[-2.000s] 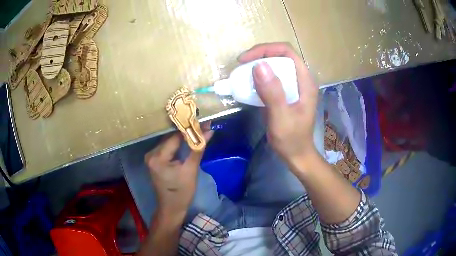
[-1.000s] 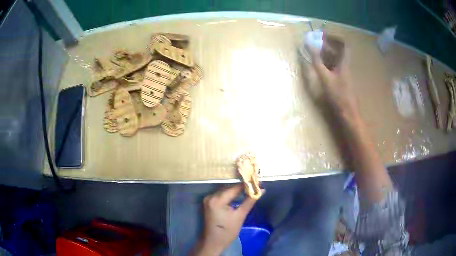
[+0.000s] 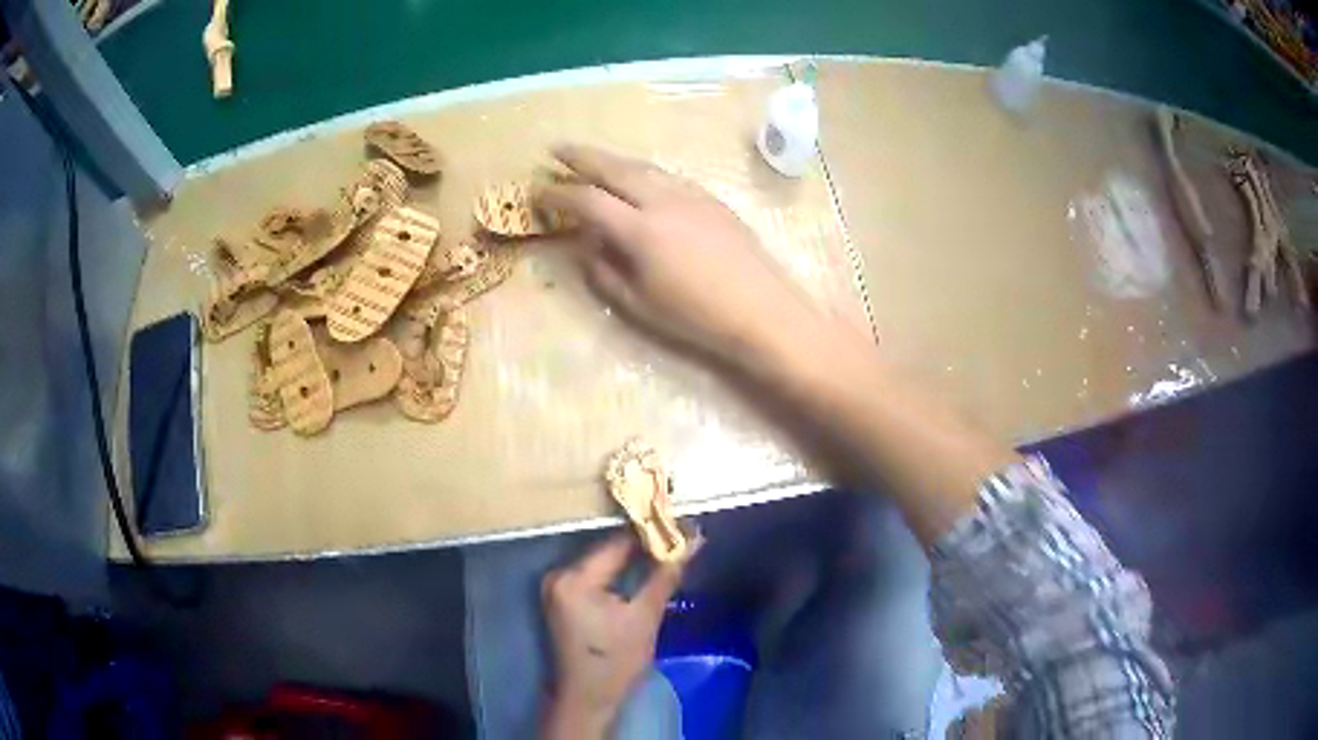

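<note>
My left hand (image 3: 600, 622) holds the tan foot piece (image 3: 645, 500) by its narrow heel at the table's front edge, toe end pointing away and recessed side up. My right hand (image 3: 636, 239) is over the table beside the pile, its fingers at a striped sole plate (image 3: 506, 210); blur hides whether they grip it. The pile of striped pieces (image 3: 383, 275) lies at the left, loosely overlapping. The white glue bottle (image 3: 789, 130) stands upright near the table's back edge.
A smartphone (image 3: 165, 422) lies at the left table edge, a black cable (image 3: 90, 347) beside it. A second white bottle (image 3: 1019, 75) stands at the back right. Leg parts (image 3: 1260, 231) lie far right. A rod-like part (image 3: 218, 55) is on the green surface (image 3: 477, 44) behind. Blue and red stools are below.
My right hand has let go of the glue bottle and moved left to the pile. My left hand still holds the foot piece. The view has shifted.
</note>
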